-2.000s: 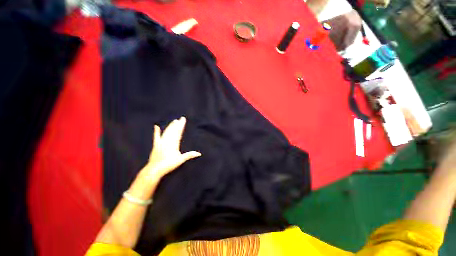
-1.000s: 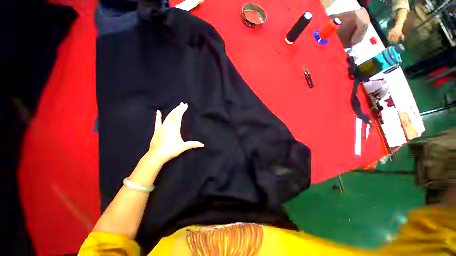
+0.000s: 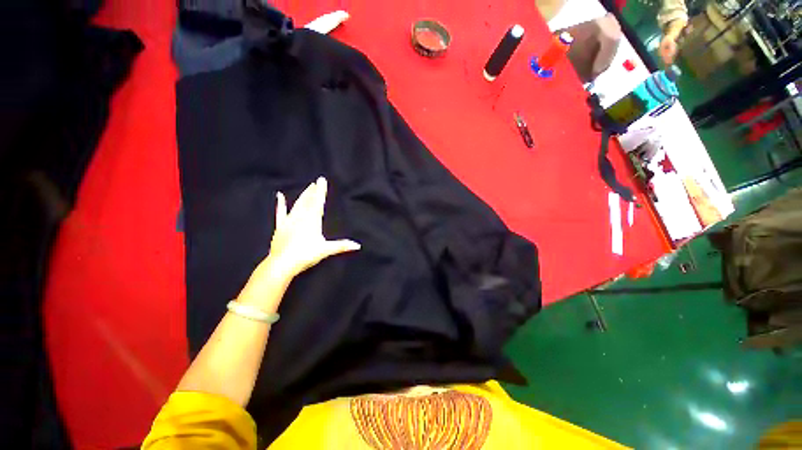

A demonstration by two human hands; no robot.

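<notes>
A large black garment (image 3: 352, 228) lies spread on the red cloth before me, with dark blue-grey cloth (image 3: 211, 44) at its far end. My left hand (image 3: 303, 233) rests on the garment, thumb and fingers spread, holding no visible object. My right hand is out of the picture; only a bit of yellow sleeve shows at the lower right corner. No needle can be made out.
On the red cloth (image 3: 563, 202) lie a round tin (image 3: 431, 39), a black thread cone (image 3: 504, 53), a red-orange spool (image 3: 552, 54) and snips (image 3: 524, 130). A black pile (image 3: 35, 176) is at left. A teal-topped bottle (image 3: 646, 97) is at right. Another person's hand (image 3: 670, 46) shows far right.
My right arm has swung out at the right edge and is now almost wholly out of view. My left hand stays spread on the garment. The view has shifted slightly.
</notes>
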